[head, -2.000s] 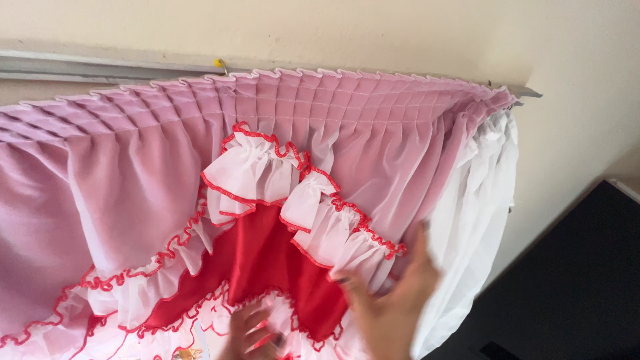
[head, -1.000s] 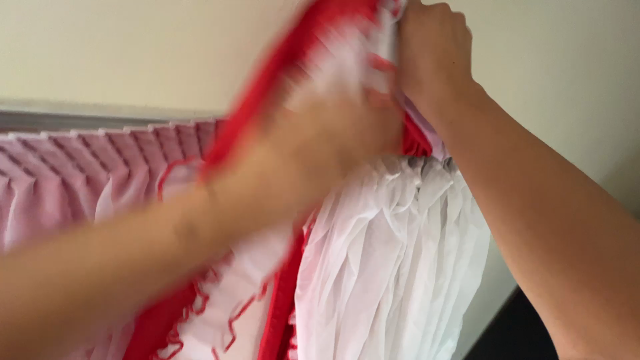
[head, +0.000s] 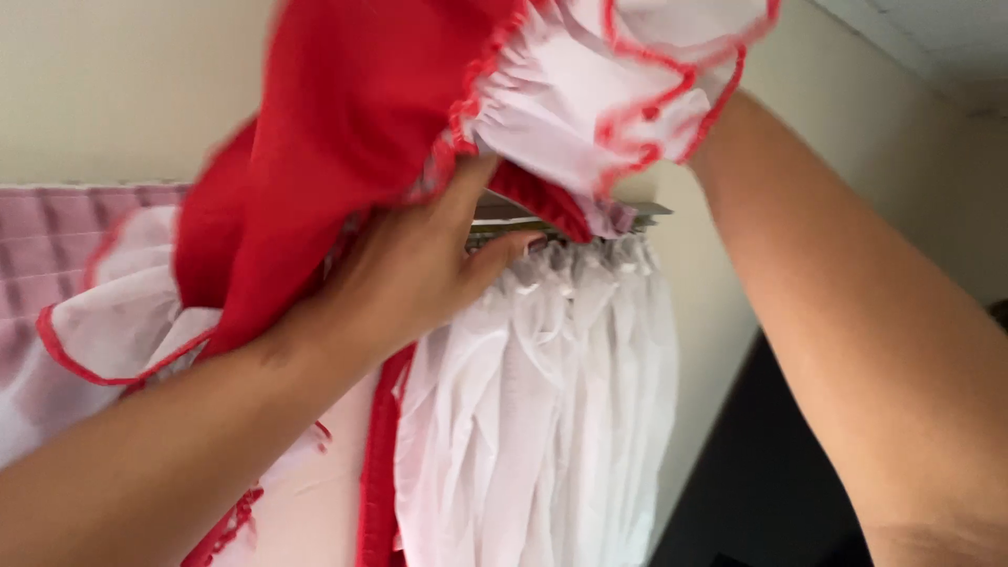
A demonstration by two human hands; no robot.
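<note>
A red satin valance (head: pixel 354 102) with white ruffles (head: pixel 551 102) edged in red is lifted and folded over near the curtain rail (head: pixel 512 213). My left hand (head: pixel 425 244) reaches under the raised red cloth, its thumb by the gathered top of a white sheer curtain (head: pixel 551 394); the cloth covers its other fingers. The ruffles hide my right hand at the upper right; only the wrist and forearm show. Pink pleated cloth (head: pixel 87 236) hangs from the rail at the left. A red-edged curtain strip (head: pixel 382 465) hangs beside the sheer curtain.
A cream wall (head: pixel 118 87) stands behind the rail. At the lower right is a large black panel or screen (head: pixel 748 472). Ceiling tiles (head: pixel 929 31) show in the upper right corner. The rail's end sticks out just past the sheer curtain.
The valance, hanging down two seconds ago, has been raised and turned over at its right end, baring the sheer curtain's top. Both hands have moved up to the rail.
</note>
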